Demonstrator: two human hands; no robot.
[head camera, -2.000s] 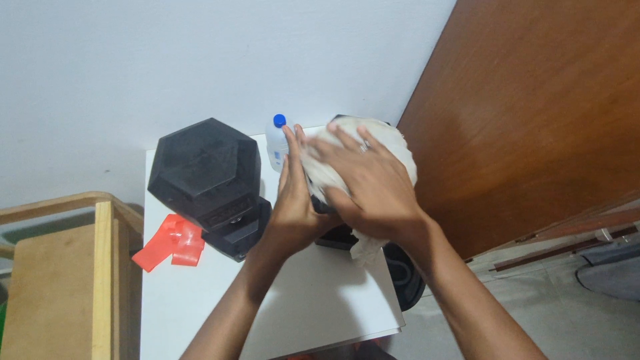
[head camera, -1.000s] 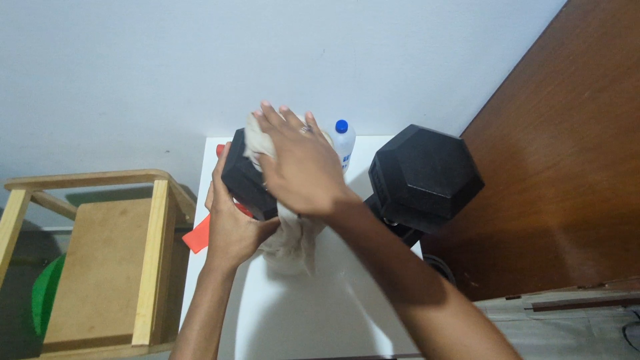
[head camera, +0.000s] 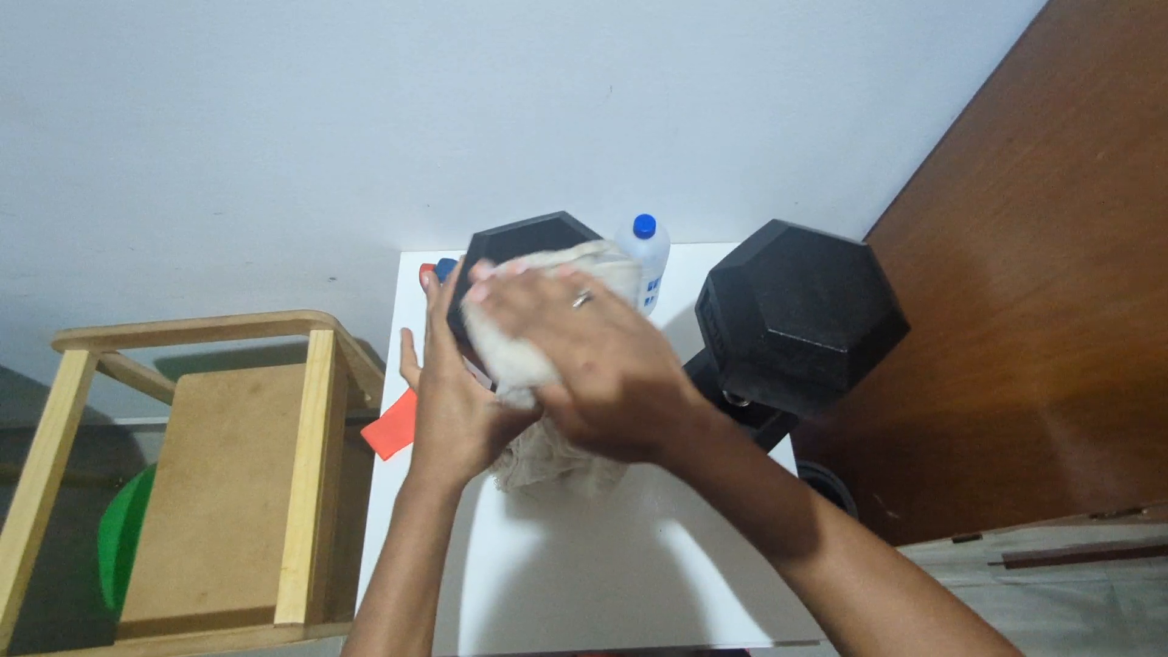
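Note:
On a white tabletop (head camera: 584, 566), my left hand (head camera: 456, 401) grips the left side of a black hex dumbbell (head camera: 529, 239). My right hand (head camera: 602, 365) presses a cream cloth (head camera: 520, 360) over that dumbbell's end face, and the cloth's loose part hangs below onto the table. A ring is on one of my right fingers. A second black hex dumbbell (head camera: 803, 319) stands at the right, with nothing touching it. Behind my right hand is a clear plastic bottle with a blue cap (head camera: 644, 228). The first dumbbell's handle is hidden.
A red strip (head camera: 392, 426) lies at the table's left edge, and a small red and blue thing (head camera: 443, 269) sits behind my left hand. A wooden frame (head camera: 315, 474) with a green object (head camera: 126, 538) stands left. A brown wooden door (head camera: 1022, 319) is at the right.
The view has shifted to the left. Both hands and the cloth are now at the left dumbbell; two seconds ago they were right of the bottle. Since one second ago the cloth hand has slid over the face.

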